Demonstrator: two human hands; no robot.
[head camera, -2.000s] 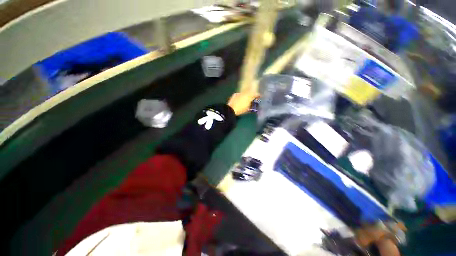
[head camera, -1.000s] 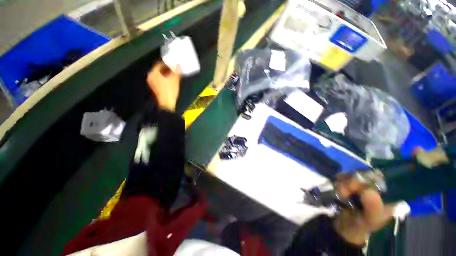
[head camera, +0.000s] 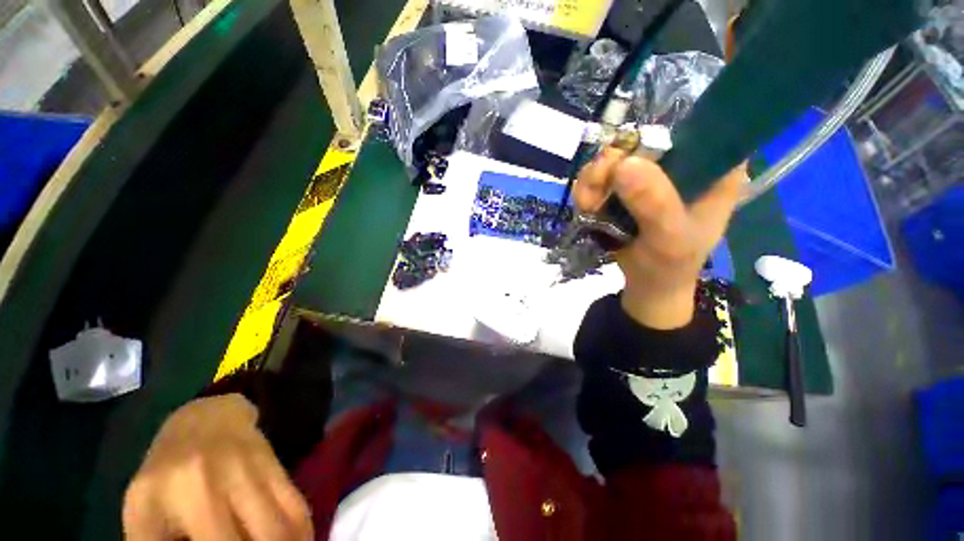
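My right hand is raised over the right part of the white board, closed around the hanging power tool beside a large dark green sleeve. A white plug housing lies on the board near its front edge. Small black parts stand in rows on the blue tray, partly hidden by the tool. Larger black parts lie at the board's left. My left hand is at the lower left, back up; its fingertips are not clear. A white housing with pins lies on the belt.
The green conveyor belt runs at left, edged by yellow-black tape and a pale post. Clear plastic bags lie behind the board. A white-headed mallet and a blue bin are at right.
The view has swung left to right across the bench. My left hand has drawn back from the belt and no longer shows the housing. My right hand has risen with the tool.
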